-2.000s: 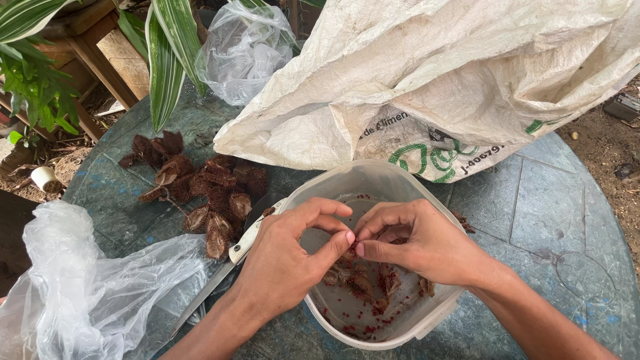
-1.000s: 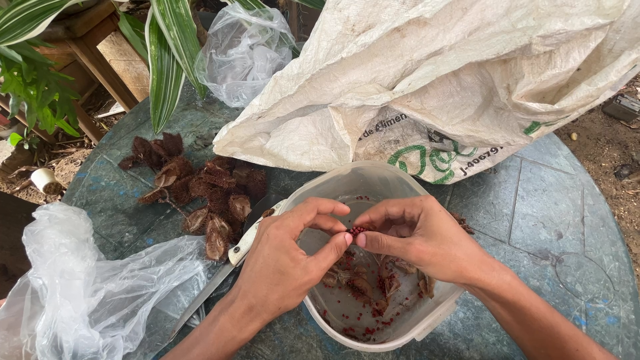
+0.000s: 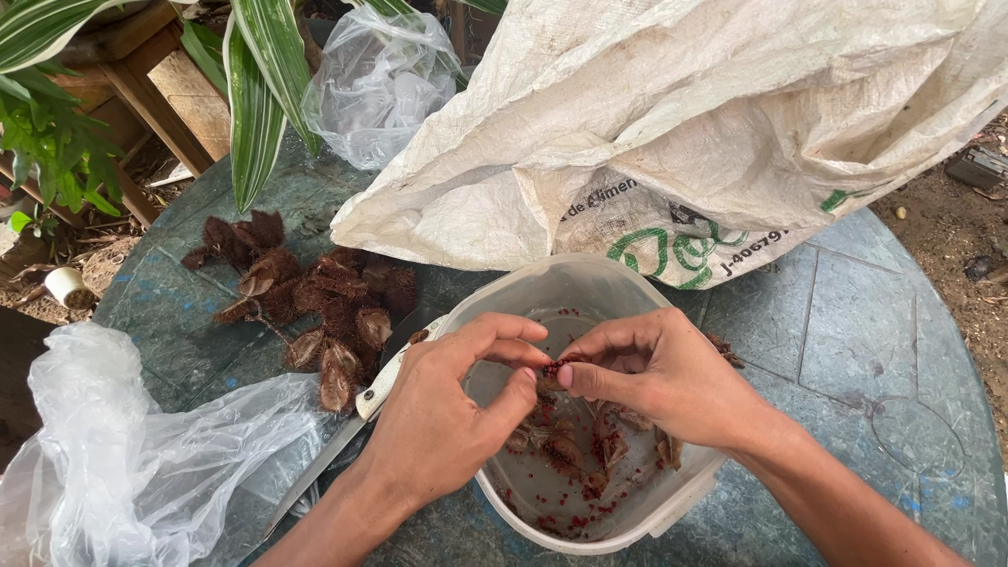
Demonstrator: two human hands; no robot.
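Note:
Over a translucent plastic tub, my right hand pinches a small cluster of dark red seeds between thumb and fingers. The thumb and index fingertip of my left hand meet the same cluster from the left. Loose red seeds and brown husk pieces lie in the tub. Left of it, a knife with a white handle rests on the table, partly hidden by my left hand and forearm. Spiny brown annatto pods are heaped beyond the knife, several split or pale on one side.
A large white woven sack covers the back of the round green table. One clear plastic bag is at the back, another at the front left. Striped leaves hang over the back left edge.
Both hands stay over the tub. The red seed cluster, hardly visible two seconds ago, now shows between the fingertips.

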